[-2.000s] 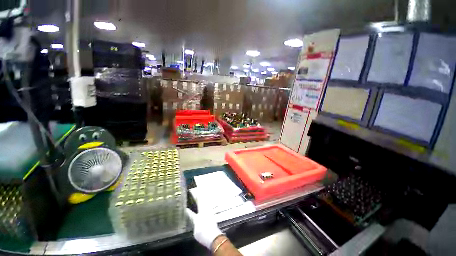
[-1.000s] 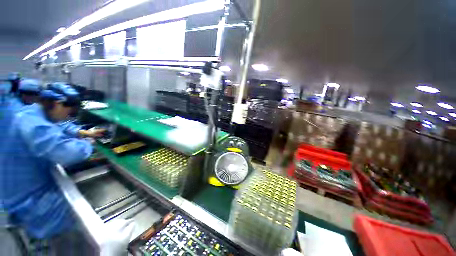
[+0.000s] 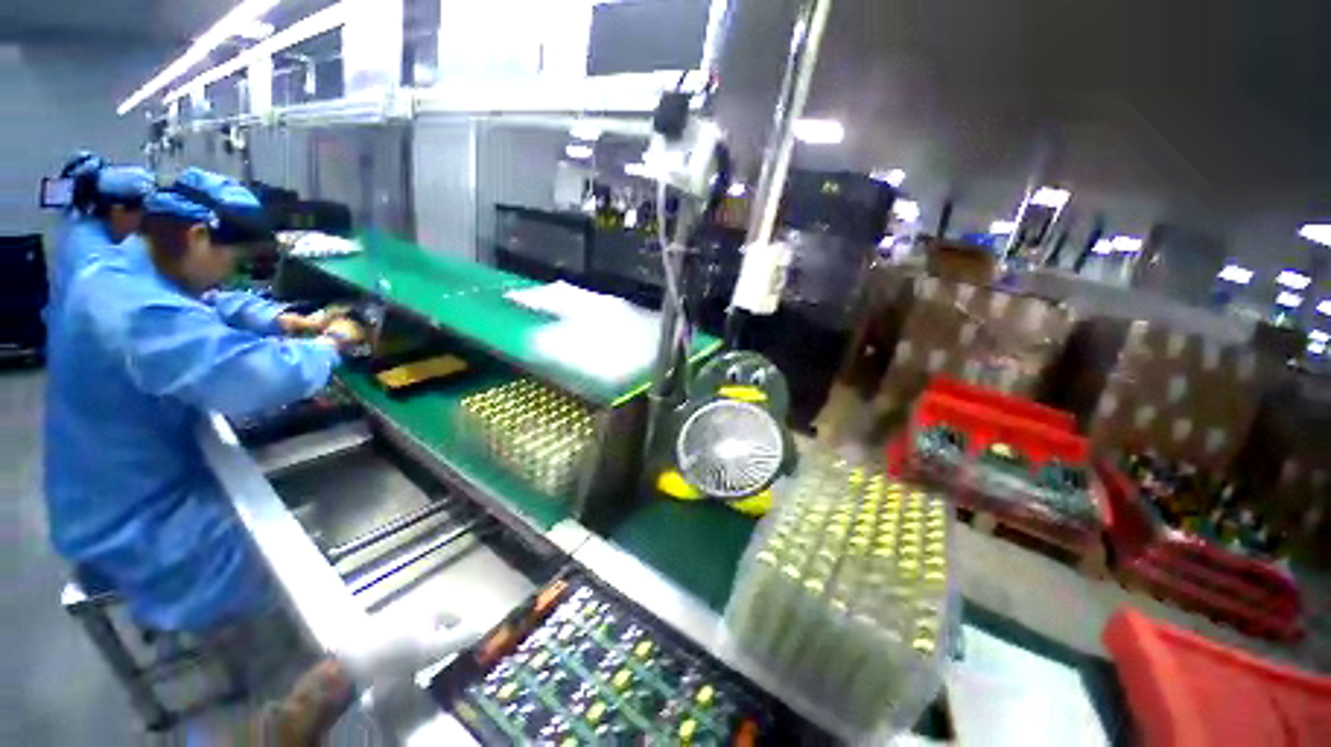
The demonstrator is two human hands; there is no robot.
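The circuit board pallet point(image 3: 584, 679) lies on the conveyor at the bottom centre, its black frame around green boards with small yellow-topped parts. An orange-brown clamp bar point(image 3: 529, 617) shows on its far left edge. My left hand point(image 3: 416, 654), in a white glove and blurred, is at the pallet's left corner; whether its fingers grip the frame cannot be told. My right hand cannot be made out. Stacked clear blister trays point(image 3: 839, 598) with yellow-topped parts stand on the bench, right of the pallet.
The conveyor rail point(image 3: 278, 547) runs away to the left, where a person in blue point(image 3: 175, 365) works seated. A penguin-shaped fan point(image 3: 730, 438) stands behind the trays. More trays point(image 3: 533, 435) are under the green shelf point(image 3: 482, 321). White paper point(image 3: 1022, 693) and a red tray point(image 3: 1219, 686) are right.
The view has swung left from the red tray to the conveyor line. The pallet has come into view, with my left hand at its left corner. The right hand seen earlier is no longer distinguishable.
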